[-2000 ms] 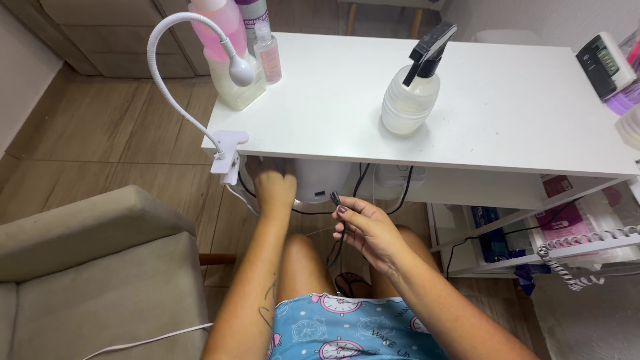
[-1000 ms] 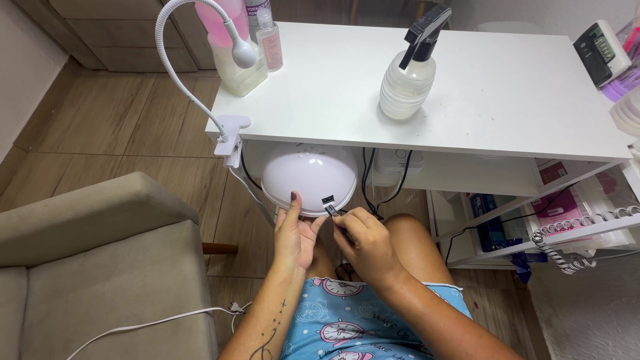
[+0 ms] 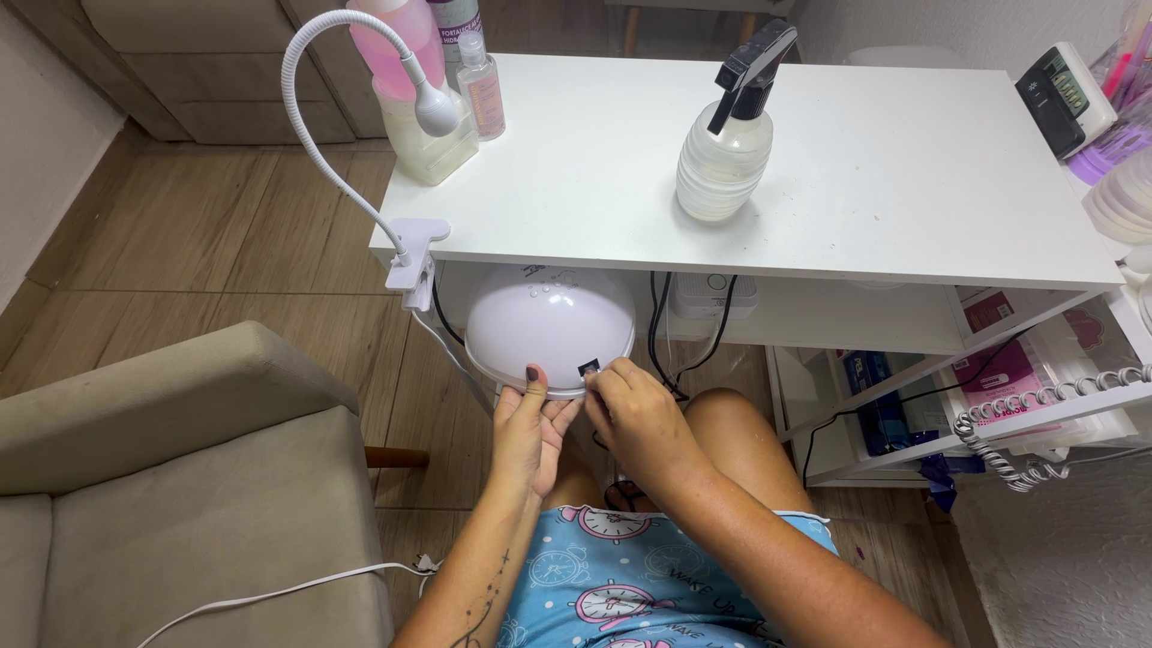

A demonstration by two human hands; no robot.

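A glossy white domed nail lamp (image 3: 549, 324) juts out from the shelf under the white tabletop, with a small black socket (image 3: 589, 368) near its lower right edge. My left hand (image 3: 531, 432) holds the lamp's lower rim, thumb on the front and fingers beneath. My right hand (image 3: 641, 423) is at the socket, its thumb and fingertips pinched together. The cable plug seen earlier is mostly hidden by those fingertips, and whether it sits in the socket I cannot tell.
On the white table (image 3: 576, 207) stand a spray bottle (image 3: 720, 166) and several bottles at left. A gooseneck lamp (image 3: 409, 252) is clamped to the left corner. Black cables (image 3: 661, 333) hang beside a white box (image 3: 715, 297). A beige armchair (image 3: 207, 504) is at left.
Two seconds ago my left hand was under the tabletop and my right held the black plug away from the lamp. The lamp has come forward, and my right hand has moved to its socket.
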